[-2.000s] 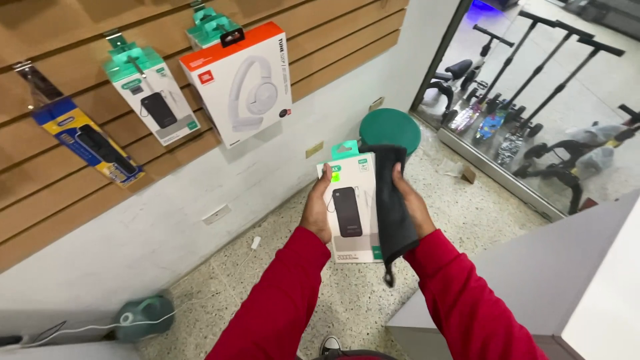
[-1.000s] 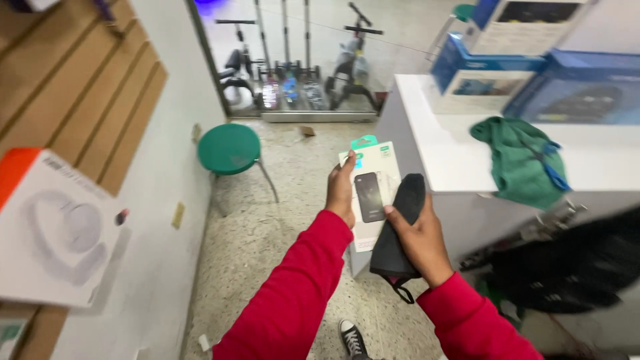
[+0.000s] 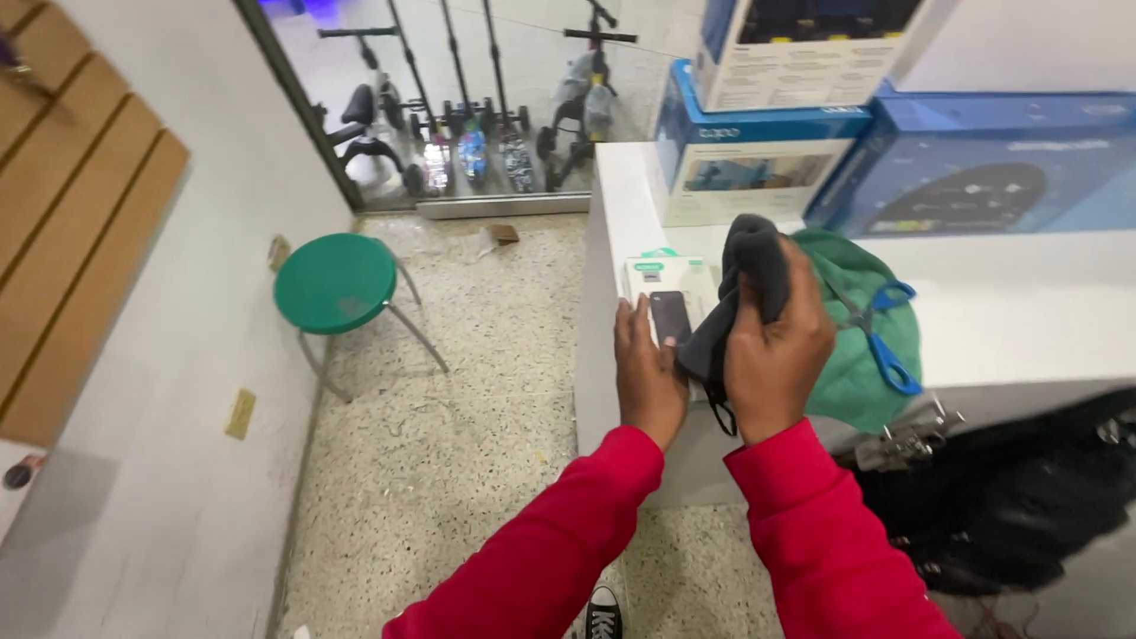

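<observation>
My left hand (image 3: pixel 652 377) is on the lower part of a white and green boxed phone-like device, probably a power bank (image 3: pixel 670 275), at the corner of the white counter (image 3: pixel 994 311). Whether the box rests on the counter cannot be told. Bunched dark grey cloth (image 3: pixel 754 266) with a black loop is gripped in my right hand (image 3: pixel 781 337), over the box's right side. Just right of that hand, a green cloth (image 3: pixel 865 382) lies over the counter's front edge, with blue-handled scissors (image 3: pixel 879 333) on it.
Blue and white product boxes (image 3: pixel 754 169) stand along the back of the counter, beside a large blue box (image 3: pixel 985 169). A green stool (image 3: pixel 335 284) is at the left wall. Small scooters (image 3: pixel 470 142) stand behind glass. Black bags (image 3: pixel 985 497) hang at the lower right.
The view has swung right to the counter. Both hands have brought the box and the dark cloth over to the counter's corner, and the cloth is now more bunched in my right hand.
</observation>
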